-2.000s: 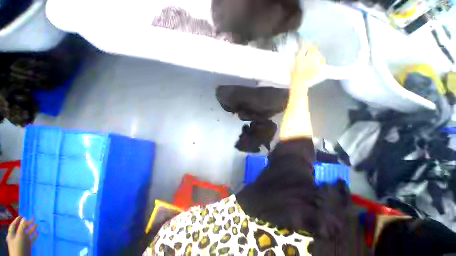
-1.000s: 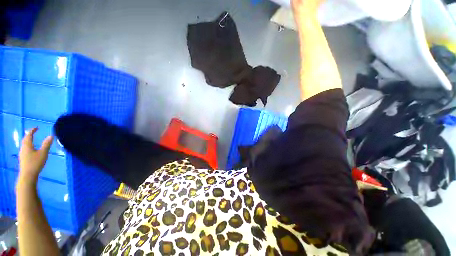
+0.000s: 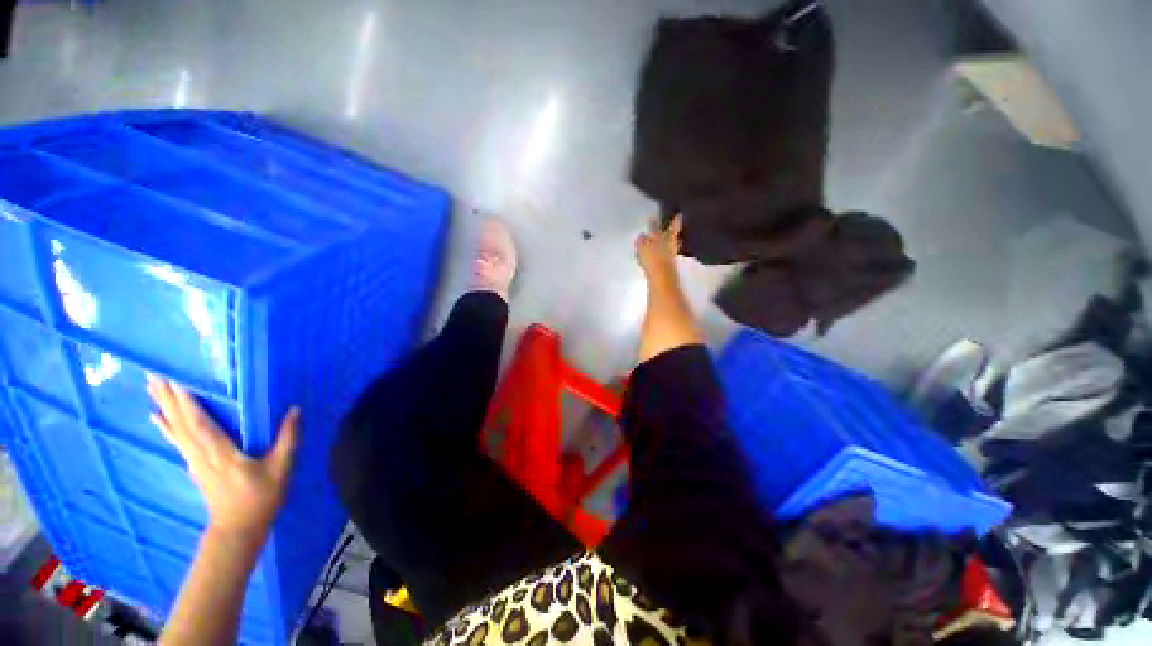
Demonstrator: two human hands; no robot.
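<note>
A black garment lies spread on the grey floor, with a thin white cord at its top. A bunched black piece lies at its lower end. My right hand reaches down to the garment's lower left corner, its fingertips at the cloth edge. I cannot tell whether they pinch it. My left hand is open, fingers apart, at the outer side of a large blue plastic crate.
A red stool stands below my right arm. A smaller blue crate is right of it, with dark cloth nearby. Black and grey pieces are heaped at the right. My foot is beside the large crate.
My right hand has come down from the white table to the garment on the floor. My left hand has moved onto the large crate's side. The view has tipped towards the floor.
</note>
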